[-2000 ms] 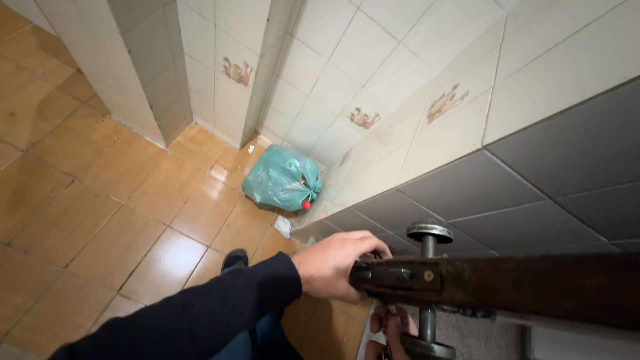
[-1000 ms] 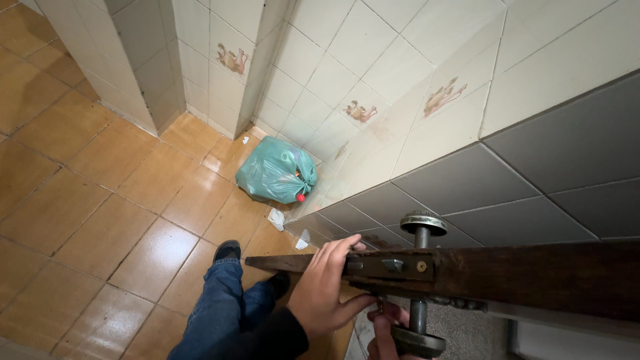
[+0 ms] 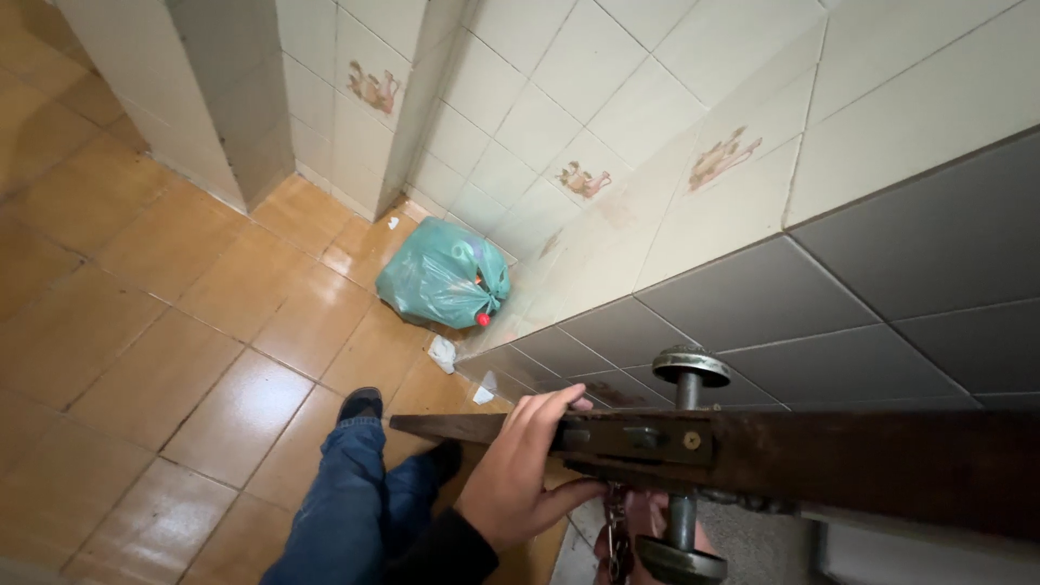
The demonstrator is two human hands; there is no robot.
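Observation:
Seen edge-on, a dark wooden door (image 3: 845,455) crosses the lower right, with a metal lock plate (image 3: 634,440) and a brass screw set in its edge. A round metal knob (image 3: 691,366) stands out on the far side and another knob (image 3: 681,561) on the near side. My left hand (image 3: 524,471) grips the door edge just beside the lock plate, fingers over the far face and thumb on the near face. Below the edge, my right hand (image 3: 642,520) is partly hidden by the door and near knob; beside its fingers hangs a metal chain (image 3: 617,532), perhaps with keys.
A tied green plastic bag (image 3: 443,276) with a red bottle cap showing lies on the orange tiled floor (image 3: 236,406) against the tiled wall (image 3: 617,203). White scraps (image 3: 443,354) lie near it. My legs in jeans (image 3: 341,504) are left of the door.
My left hand, palm down over the end of the lock plate two seconds ago, now wraps the door edge from the near side. More of the door's lower edge and my legs show.

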